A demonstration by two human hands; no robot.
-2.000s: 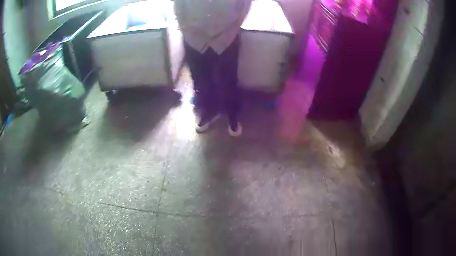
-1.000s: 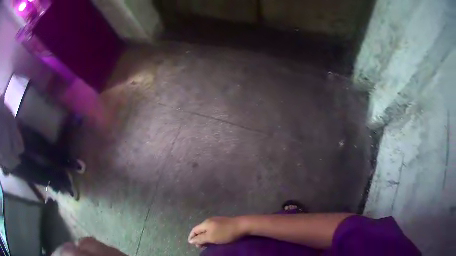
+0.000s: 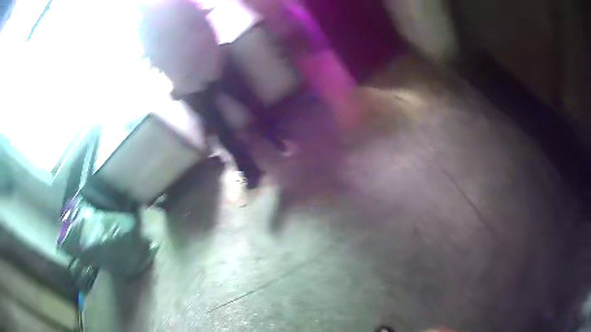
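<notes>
The picture is tilted and blurred. My left hand is not in view. A small skin-coloured sliver [image 3: 440, 329] shows at the bottom edge, right of the middle; it may be part of my right hand or arm, and its hold cannot be told. A white-sided wheeled bin [image 3: 152, 159] stands at the left under the bright window. A second white-sided bin [image 3: 266, 65] stands behind a person [image 3: 185, 48] in a pale top and dark trousers. A bulging grey-green sack [image 3: 110, 240], with purple at its top, stands at the lower left.
The speckled floor [image 3: 363, 240] has thin joint lines. A dark magenta cabinet [image 3: 353, 32] stands at the top, with pink light beside it. A dark door area [image 3: 538, 78] lies at the upper right. The tip of a dark shoe [image 3: 384, 329] shows at the bottom edge.
The view has swung left and tilted, bringing the window, bins and sack back in. The bare forearm and hands seen one second ago have nearly all left the picture.
</notes>
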